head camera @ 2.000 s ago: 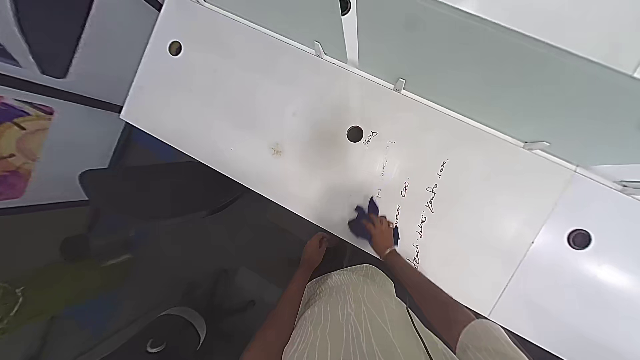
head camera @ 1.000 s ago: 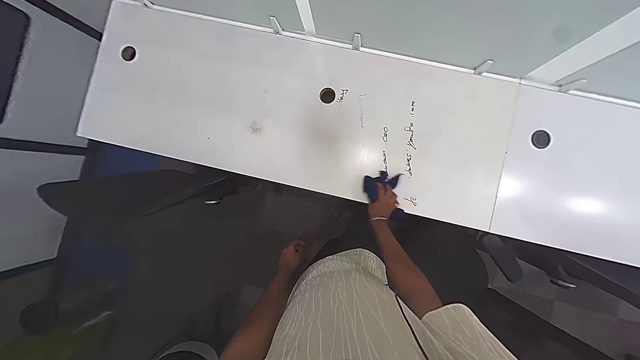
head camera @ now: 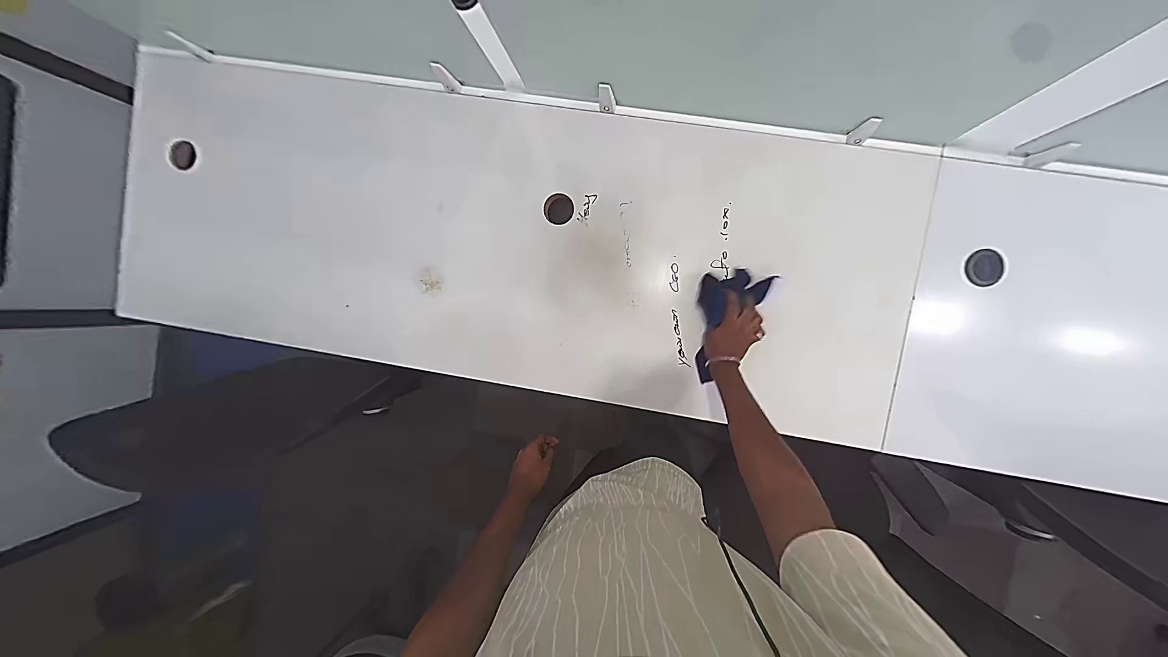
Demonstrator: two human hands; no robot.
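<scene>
My right hand [head camera: 734,336] presses a dark blue cloth [head camera: 718,301] on the white desk top [head camera: 365,210], over one line of black handwriting [head camera: 726,224]. Another handwritten line [head camera: 676,310] runs just left of the cloth, and fainter marks [head camera: 628,237] lie farther left. A short scribble [head camera: 587,209] stands beside the round cable hole [head camera: 558,209]. My left hand [head camera: 534,464] hangs in front of the desk's near edge with its fingers curled; whether something small is inside it, I cannot tell.
A frosted partition [head camera: 730,55] on white brackets [head camera: 607,98] borders the desk's far side. To the right, a second desk top [head camera: 1049,383] adjoins, with a capped hole [head camera: 985,267]. Dark chairs [head camera: 228,429] stand below the near edge. A pale stain [head camera: 430,281] marks the desk's left part.
My right hand has moved the cloth right and farther up the desk, onto the right-hand line of writing. Part of that line visible earlier no longer shows. My left hand still hangs by the edge.
</scene>
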